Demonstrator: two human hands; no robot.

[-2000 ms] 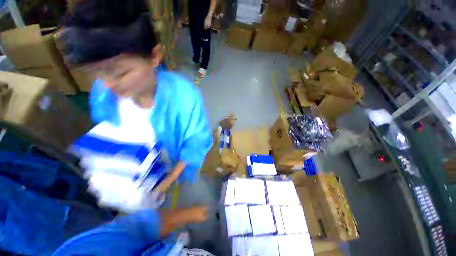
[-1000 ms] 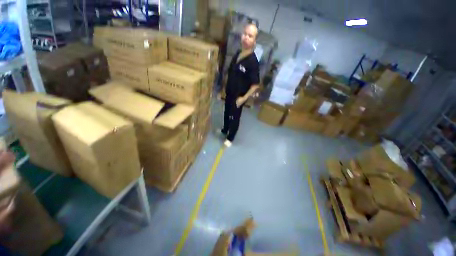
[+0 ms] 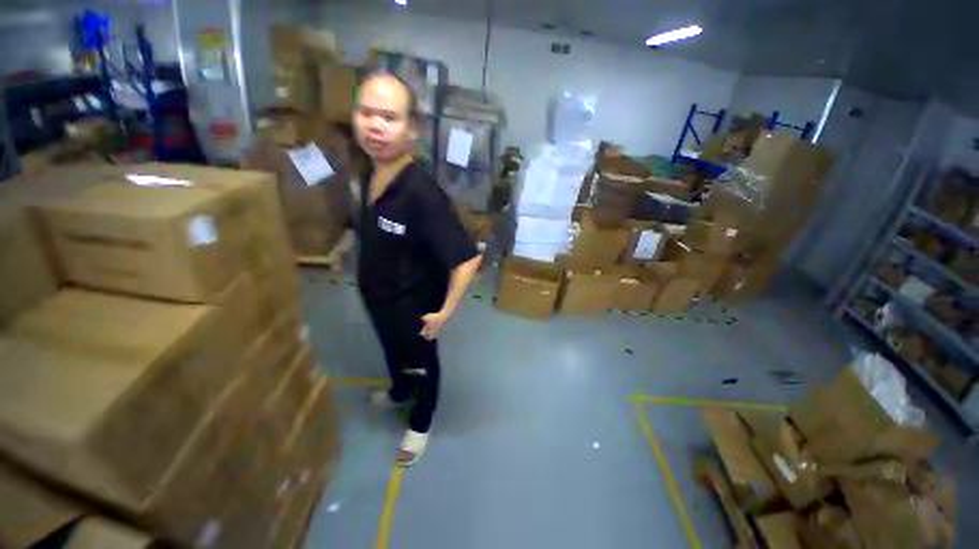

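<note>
Neither of my hands is in the picture. Nearest in front of me, a tall stack of brown cardboard cartons (image 3: 150, 252) fills the left side. Its top carton is closed, with a white label on its side and a bright white patch on top. An open carton flap shows at the lower left edge. A person in dark clothes (image 3: 403, 241) stands on the grey floor just beyond the stack, turned towards me, with one arm bent and the hand near the waist.
A pallet heaped with flattened and torn cartons (image 3: 837, 472) lies at the lower right. Cartons and wrapped white stacks (image 3: 548, 204) stand along the back wall. Metal shelving (image 3: 912, 257) stands at the right. Yellow lines (image 3: 666, 461) mark the grey floor.
The view has moved forward and up from the white boxes on the floor and the blue-coated person, both now out of view. The carton stack and the person in dark clothes appear larger and nearer.
</note>
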